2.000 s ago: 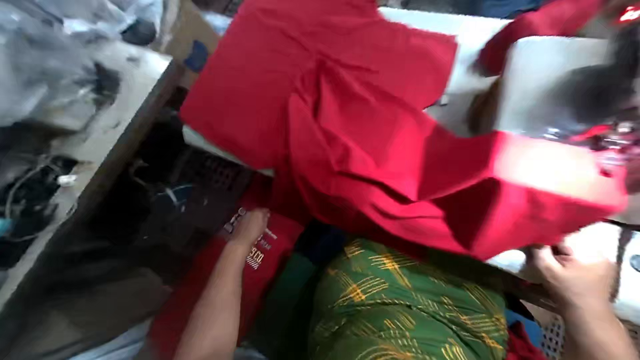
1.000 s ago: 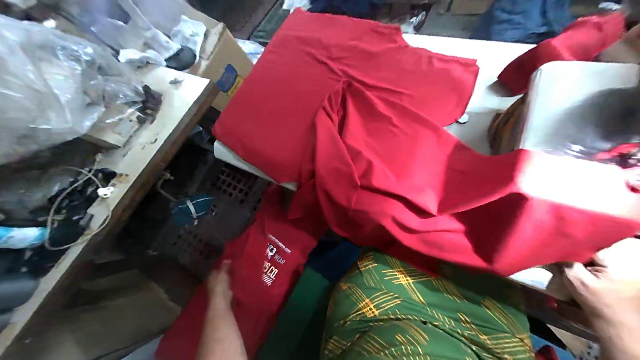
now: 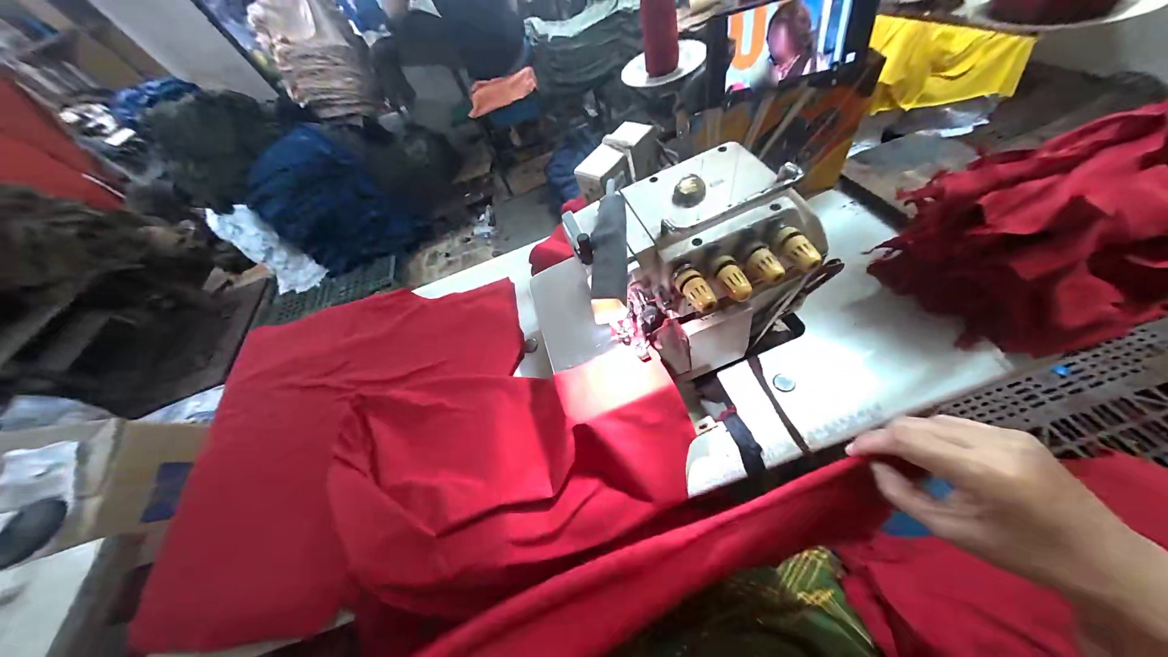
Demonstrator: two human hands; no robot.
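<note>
My right hand (image 3: 990,493) pinches an edge of red fabric (image 3: 730,538) between thumb and fingers, just off the front edge of the sewing table. The cloth runs from there toward the lower left. My left hand is out of the frame. More red fabric (image 3: 456,456) lies in folds on the table, one part under the lit needle area of an overlock sewing machine (image 3: 703,237). Flat red panels (image 3: 265,438) lie beneath it at the left.
A heap of red cloth pieces (image 3: 1058,219) lies right of the machine, by a plastic crate (image 3: 1095,383). A cardboard box (image 3: 109,474) stands at the left. Behind are a thread cone (image 3: 660,36), a lit screen (image 3: 789,41) and piles of garments (image 3: 319,192).
The view has swung strongly toward the machine and the right. My left hand, earlier on the printed red cloth at the lower left, is out of view. The right hand's cloth now stretches along the table front.
</note>
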